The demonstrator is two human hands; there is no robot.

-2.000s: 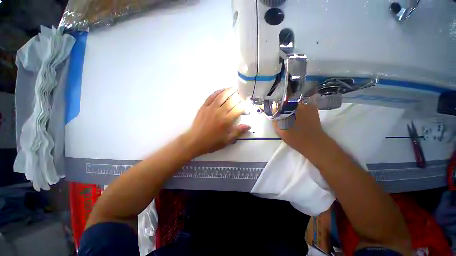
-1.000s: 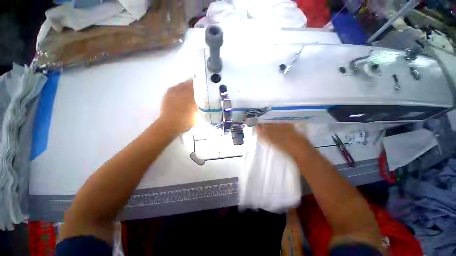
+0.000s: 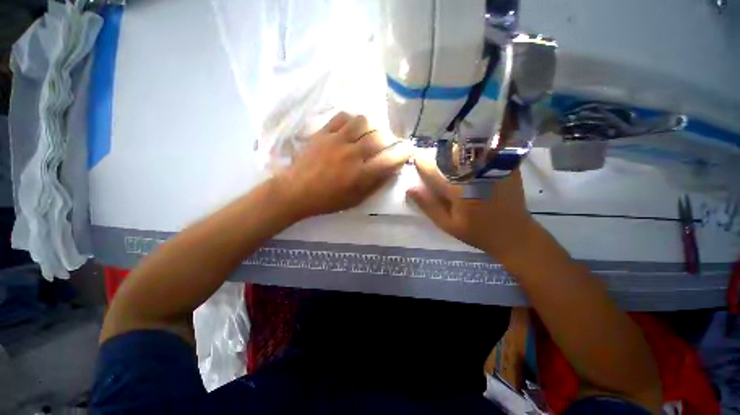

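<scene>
White cloth point(image 3: 304, 73) lies bunched on the table left of the sewing machine head point(image 3: 458, 57), partly under my left hand. My left hand point(image 3: 345, 166) lies on it, palm down, with its fingertips at the bright needle area. My right hand point(image 3: 475, 203) is just right of the needle, partly behind the chrome guard point(image 3: 519, 105), with its fingertips close to my left fingertips. Glare hides the needle and what lies under the fingertips, so I cannot tell whether the right hand grips cloth.
A stack of wavy white pieces point(image 3: 53, 146) lies at the left table edge beside blue tape point(image 3: 103, 81). Dark-red-handled snips point(image 3: 689, 235) lie at the right. A ruler scale point(image 3: 365, 263) runs along the front edge. A red bag point(image 3: 673, 357) is below right.
The white cloth that hung at the right of the needle is gone from there; white cloth now lies left of the machine head. Both hands have come together at the needle. The view has shifted closer.
</scene>
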